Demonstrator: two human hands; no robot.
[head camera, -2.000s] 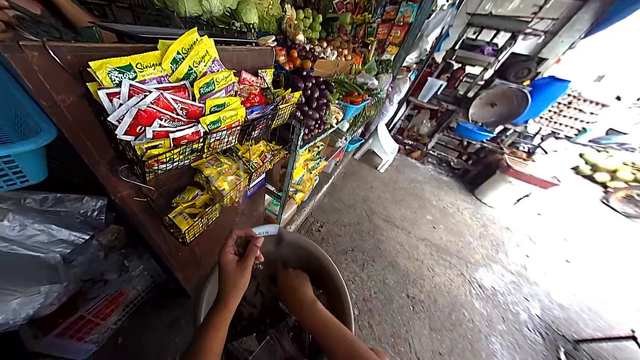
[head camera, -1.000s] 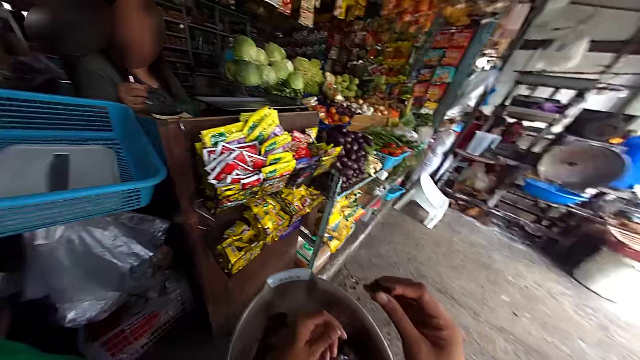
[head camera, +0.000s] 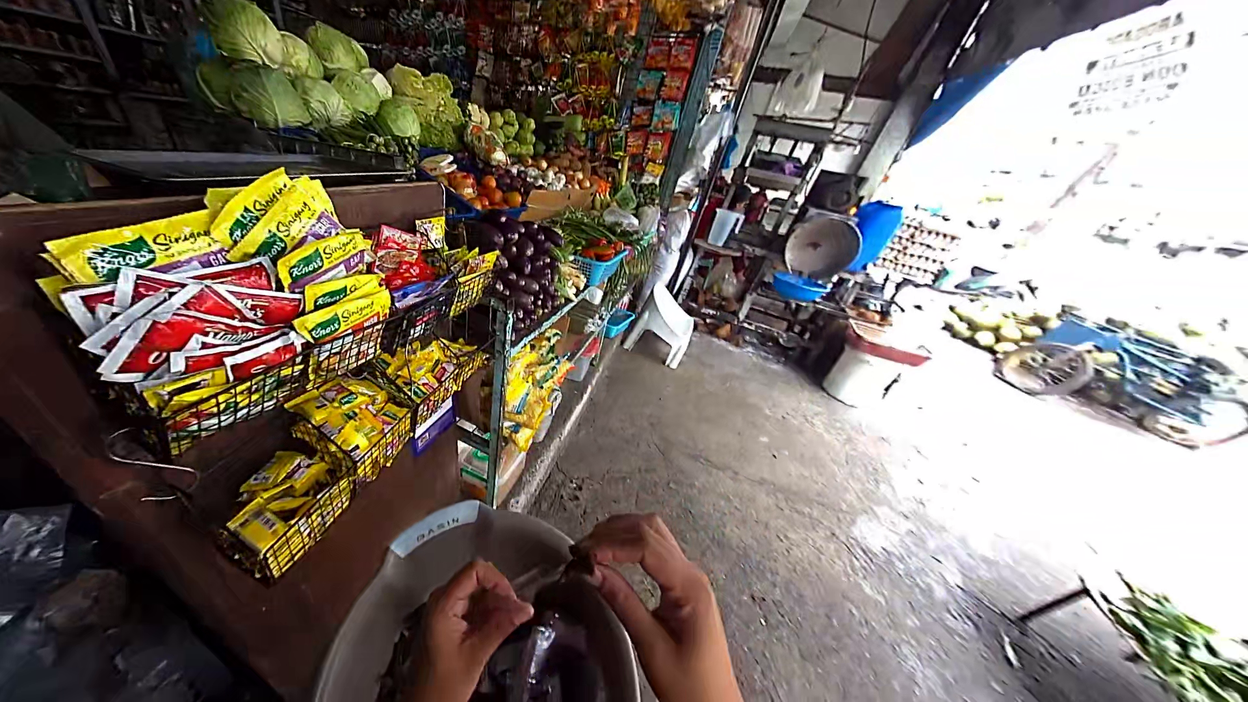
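A round grey tub (head camera: 375, 595) with a white label strip on its rim stands at the bottom centre, with dark contents and a shiny, clear plastic-like piece (head camera: 534, 655) inside. Over its left part is my left hand (head camera: 473, 624), thumb and forefinger pinched near each other; whether anything thin is between them I cannot tell. My right hand (head camera: 658, 604), above the right rim, pinches a small dark piece (head camera: 582, 564) between thumb and forefinger. What the dark piece is cannot be made out.
Wire baskets (head camera: 283, 390) of seasoning sachets hang on a brown wooden panel (head camera: 127, 517) at left. Beyond are cabbages (head camera: 268, 96), eggplants (head camera: 522, 258) and a white plastic chair (head camera: 665, 327). Concrete floor (head camera: 780, 507) lies to the right, with a white bucket (head camera: 863, 375) farther off.
The right hand has moved from outside the tub's right side to its rim, nearer the left hand. The left hand has risen from inside the tub. The view has shifted.
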